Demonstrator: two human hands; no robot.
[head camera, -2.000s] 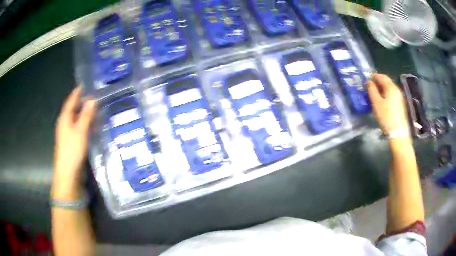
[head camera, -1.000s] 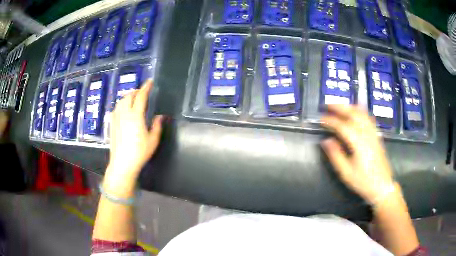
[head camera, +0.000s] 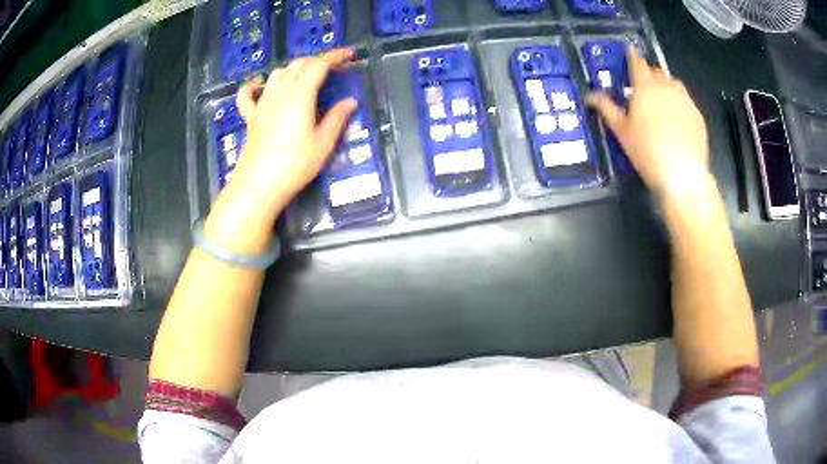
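Observation:
A clear blister tray (head camera: 453, 217) holds blue phones in two rows, each in its own pocket. In the near row the phones lie back up, with camera circles at the far end and white labels at the near end (head camera: 457, 122). My left hand (head camera: 295, 127) is over the tray's left side, fingers spread over the two leftmost near phones, partly covering them. My right hand (head camera: 657, 118) is over the rightmost near phone (head camera: 608, 59), thumb and fingers apart, hiding its lower part. Whether the fingertips press on the phones cannot be told.
Another tray of blue phones (head camera: 127, 236) lies at the left on the dark mat (head camera: 435, 299). At the right lie a smartphone with a pale pink edge (head camera: 773, 154) and a thin black strip (head camera: 736, 154). A fan (head camera: 771, 11) is at the top right. A pale edge strip curves at the top left.
The view has turned to the right. My left hand has moved from the left tray to the nearer tray's left side. My right hand has moved to its rightmost near phone.

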